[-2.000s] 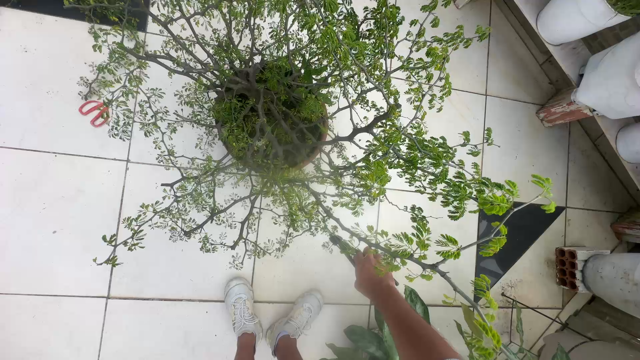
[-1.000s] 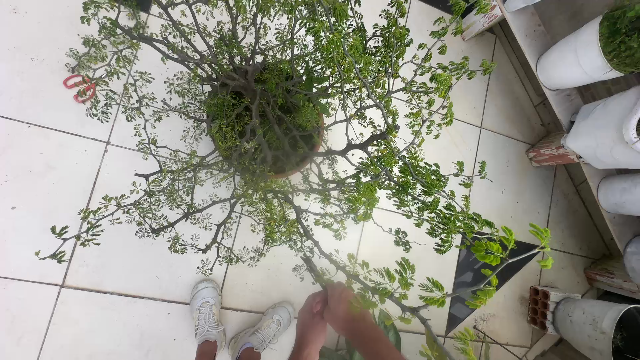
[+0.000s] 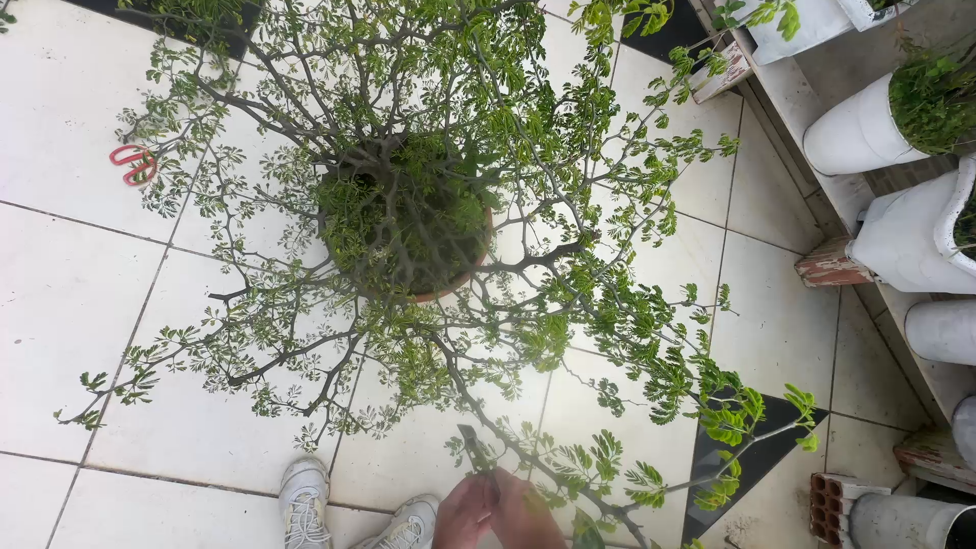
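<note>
A small tree with long gnarled branches [image 3: 560, 255] and fine green leaflets spreads from a round terracotta-coloured pot [image 3: 451, 288]. At the bottom centre, my left hand [image 3: 463, 509] and my right hand [image 3: 524, 512] meet, closed around a dark metal hand tool [image 3: 474, 450]. Its tip points up beside a long lower branch; its exact kind is unclear. My fingers are mostly hidden, and nothing shows a branch between the tool's jaws. Red-handled scissors [image 3: 134, 165] lie at the upper left, partly under leaves.
White pots [image 3: 862, 133] with plants stand on a shelf [image 3: 808, 99] along the right side. A hollow clay brick [image 3: 827, 507] sits at lower right. My white shoes [image 3: 305, 499] are on the tiled floor [image 3: 69, 320], close below the branches. Black tile pieces [image 3: 747, 457] break the white tiles.
Two seconds ago only my right hand was in view, at the lower branch with the tool. My left hand has come in beside it, and both are now lower, near my shoes.
</note>
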